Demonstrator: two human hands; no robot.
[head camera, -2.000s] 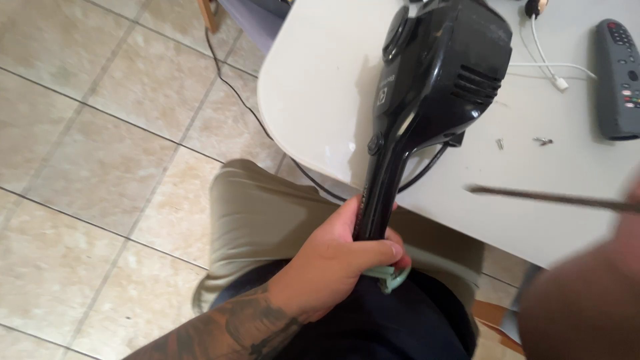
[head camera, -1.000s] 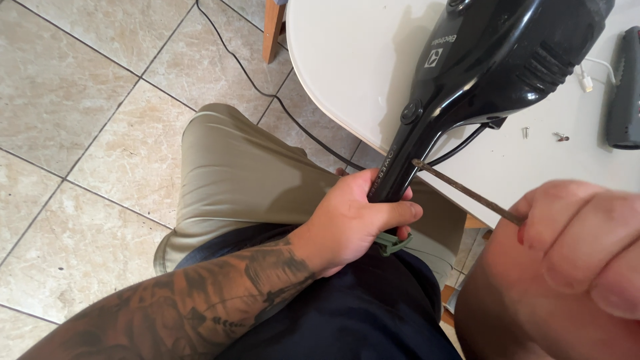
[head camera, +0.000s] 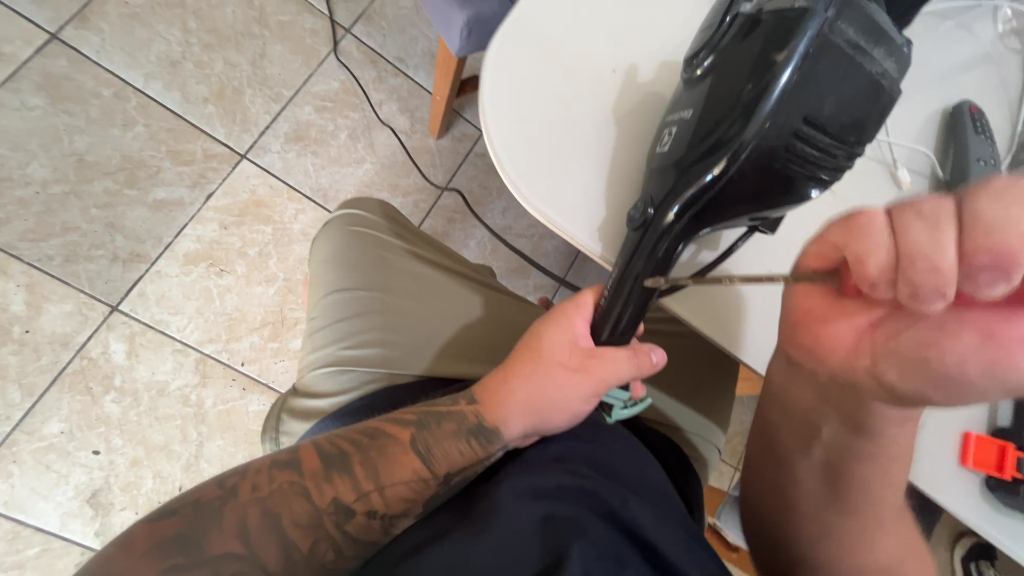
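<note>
A black Electrolux stick vacuum cleaner (head camera: 744, 136) lies tilted across the table corner, its narrow handle toward my body. Around that handle my left hand (head camera: 572, 364) is closed, with a pale green clip-like part (head camera: 626, 406) just below the fingers. My right hand (head camera: 904, 296) grips the red handle of a screwdriver, which the fingers mostly cover. The rusty screwdriver shaft (head camera: 744, 279) points left, and its tip is at the side of the vacuum handle; whether it sits in a screw hole cannot be told.
On the white table (head camera: 560, 104) are a grey remote control (head camera: 972, 144) and a white cable (head camera: 904, 172). An orange plastic part (head camera: 990, 454) is at the right edge. A black cord (head camera: 400, 148) runs over the tiled floor, near a wooden chair leg (head camera: 445, 88).
Two seconds ago the screwdriver tip was apart from the vacuum, off to its right; since one second ago it is at the handle. The left hand has kept its hold.
</note>
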